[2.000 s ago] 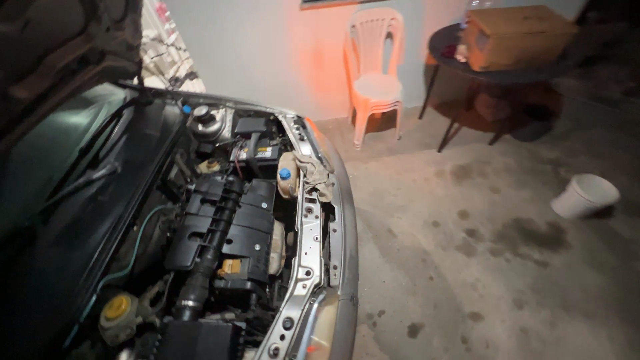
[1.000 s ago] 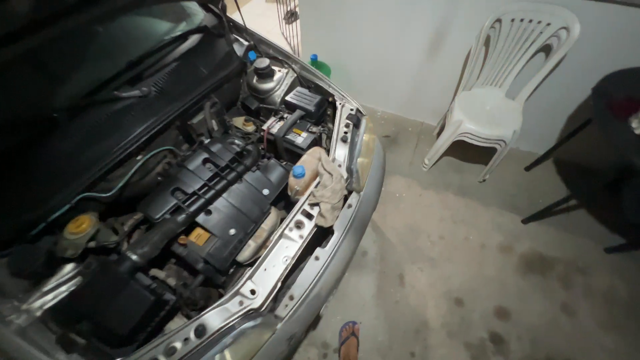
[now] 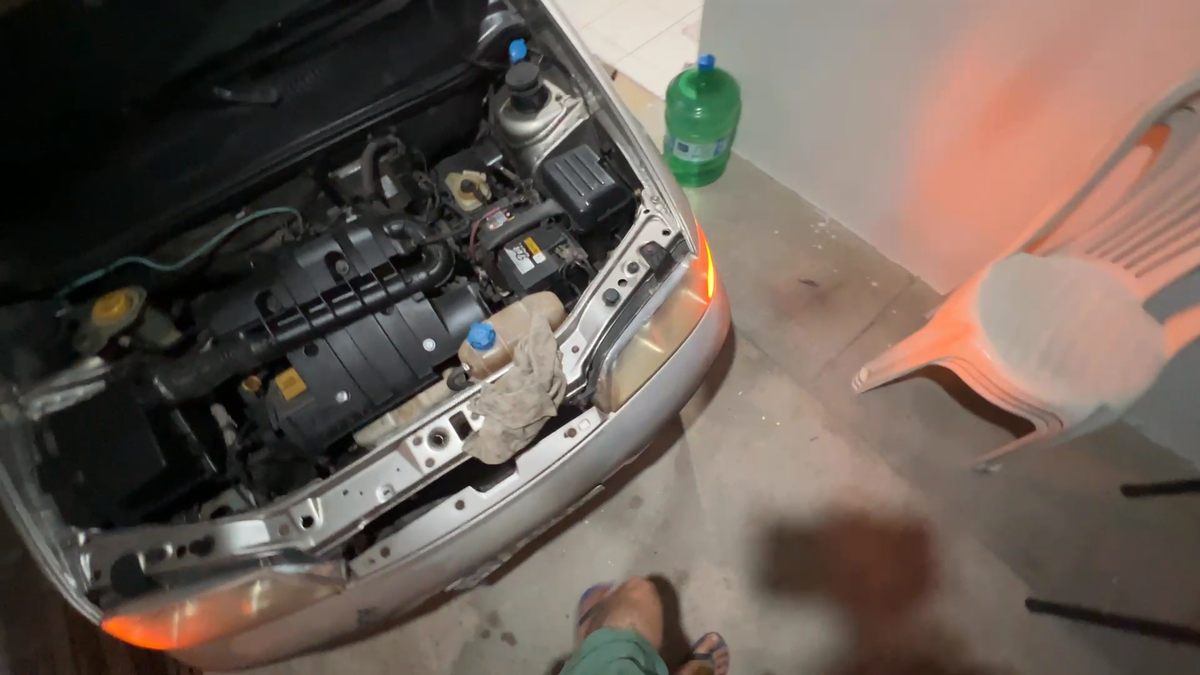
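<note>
Neither of my hands is in the head view. The open engine bay of a silver car fills the left side, with a black plastic engine cover (image 3: 352, 347) across its middle. A dirty cloth (image 3: 520, 394) drapes over the front crossmember beside a coolant reservoir (image 3: 516, 323) with a blue cap. Behind them is the car battery (image 3: 536, 262). A yellow cap (image 3: 112, 307) tops a container at the bay's left. Both turn signals, the right one (image 3: 708, 267) and the left one (image 3: 141, 630), glow orange.
A green water jug (image 3: 701, 127) with a blue cap stands on the floor by the wall. Stacked white plastic chairs (image 3: 1069, 328) stand at the right. Dark thin legs (image 3: 1111, 621) reach in at the right edge. My sandaled feet (image 3: 633, 609) are below the bumper (image 3: 562, 487).
The view has turned and come closer to the car's front. The orange turn signals, not plainly lit one second ago, now glow. Both feet now show, where one showed before.
</note>
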